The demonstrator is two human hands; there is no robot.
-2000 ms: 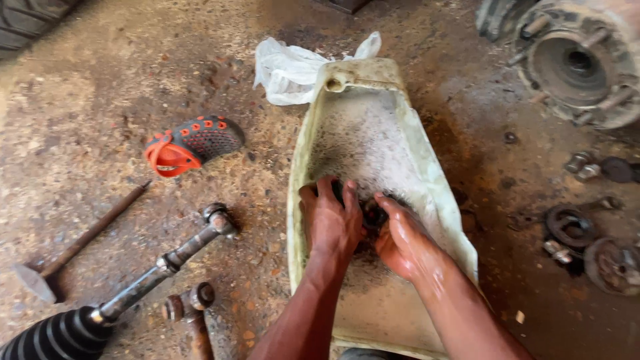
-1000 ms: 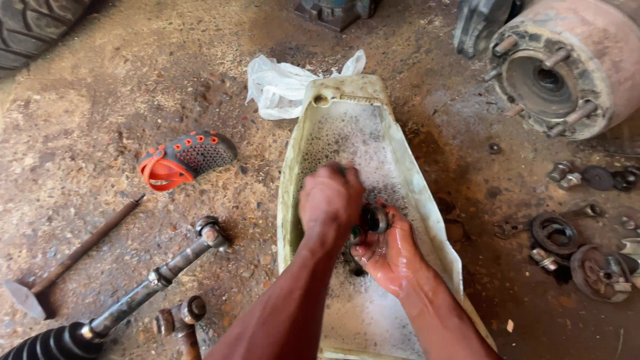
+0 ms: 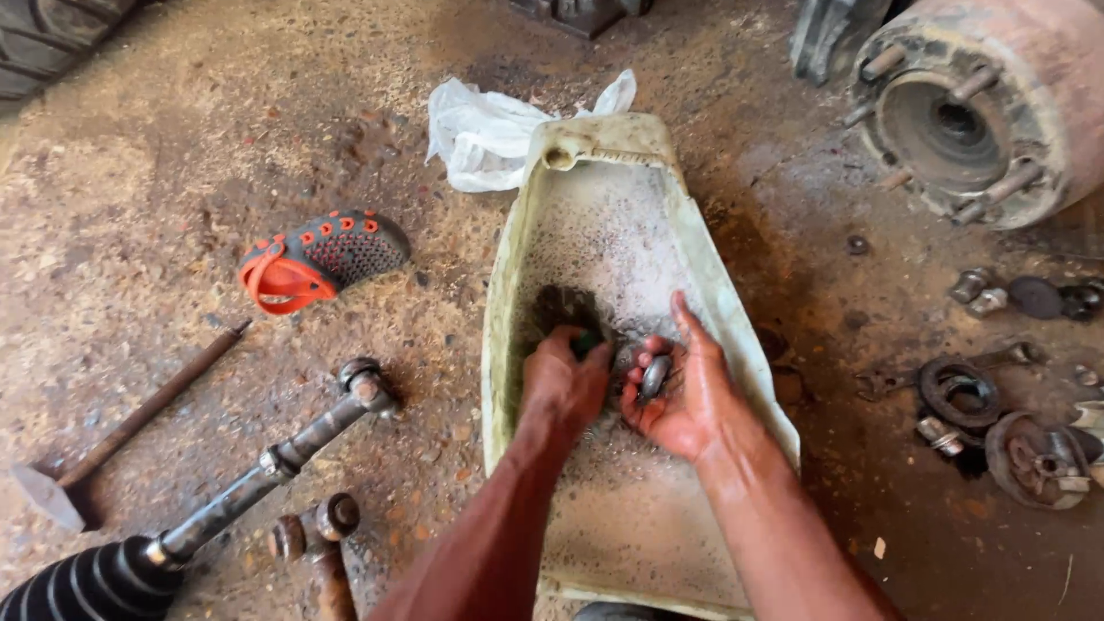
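A long, pale plastic tub [image 3: 502, 285] holds foamy, greyish liquid. Over its left side my left hand [image 3: 565, 379] grips a small dark green thing, mostly covered by the fingers; dark murk shows in the foam just beyond. Beside it, my right hand [image 3: 681, 397] is turned palm up, its fingers curled around a small wet metal ring [image 3: 656, 377] and the thumb raised. The two hands are apart. What lies under the liquid is hidden.
Left lie an orange and grey clog [image 3: 328, 259], a hammer [image 3: 155, 405] and a shaft with a rubber boot [image 3: 233, 492]. A plastic bag [image 3: 483, 134] touches the tub's far end. A wheel hub [image 3: 957, 129], a metal ring [image 3: 959, 392] and several bolts lie right.
My hands were together over the tub one second ago; now they are apart, the left nearer the tub's left wall. The right hand has opened out, showing the ring.
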